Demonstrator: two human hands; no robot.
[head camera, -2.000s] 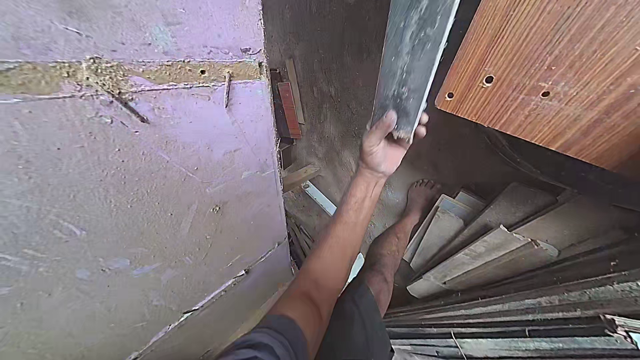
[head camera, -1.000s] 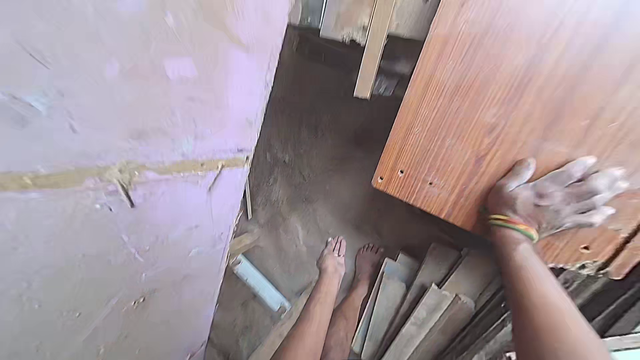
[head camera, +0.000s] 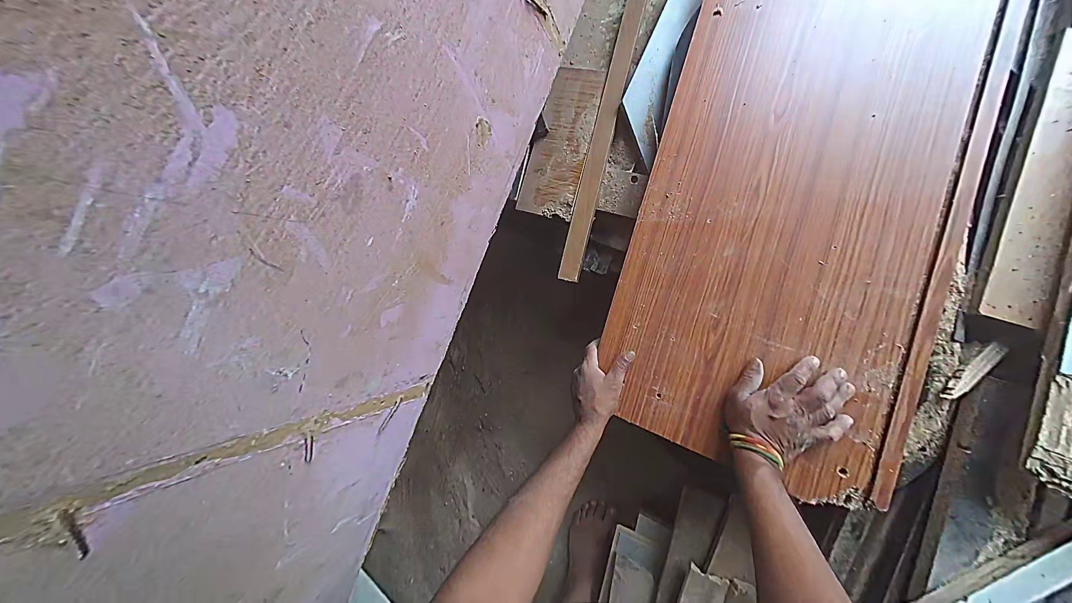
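Note:
A wood-grain laminated board (head camera: 779, 218) with small drilled holes lies at the right of the view, its near right corner chipped. At its near left corner, my left hand (head camera: 601, 385) grips the edge, thumb on top and the other fingers partly hidden. My right hand (head camera: 791, 406), with coloured bands at the wrist, rests palm down on the board's near end, fingers spread. Against the board's right side lies a narrow strip (head camera: 938, 352) of similar colour.
A large scuffed pinkish panel (head camera: 251, 234) fills the left. A thin wooden strip (head camera: 599, 151) juts out over the dark floor (head camera: 477, 402) beyond my left hand. Loose board offcuts (head camera: 691, 536) lie by my bare foot (head camera: 590, 536). More boards (head camera: 1034, 218) are stacked at the right.
Two seconds ago my left hand held a grey board, no longer in view. My left hand has since moved from low near my foot onto the wood-grain board's edge. The view has shifted.

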